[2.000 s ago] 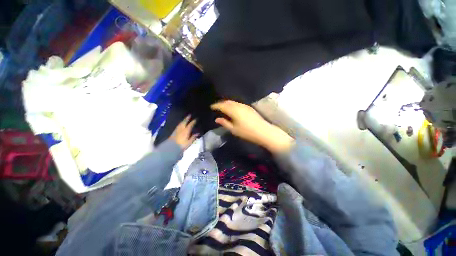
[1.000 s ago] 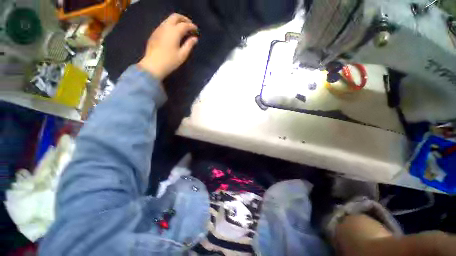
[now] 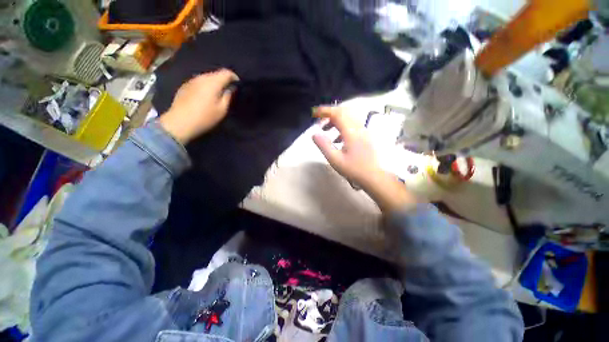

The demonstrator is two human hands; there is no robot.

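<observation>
A large black cloth [image 3: 274, 63] is spread over the left side of the pale machine table [image 3: 300, 180] and hangs over its front edge. My left hand [image 3: 200, 103] is on the cloth's left part, fingers curled, with dark cloth at the fingertips. My right hand [image 3: 347, 147] is over the table at the cloth's right edge, thumb and fingers apart, holding nothing visible. The sewing machine head [image 3: 461, 107] stands right of my right hand. Its needle area is blurred.
Red and yellow scissor loops [image 3: 462, 168] lie beside the machine head. A blue tray [image 3: 555, 275] is at the right table edge. At left are a yellow bin [image 3: 101, 121], an orange basket [image 3: 190, 23], a green handwheel [image 3: 49, 25] and white cloth [image 3: 30, 244]. An orange bar [image 3: 531, 33] crosses the upper right.
My right hand has come up from the lower right to over the table beside the cloth. My left hand stays on the black cloth. The view has shifted, showing more of the machine's back.
</observation>
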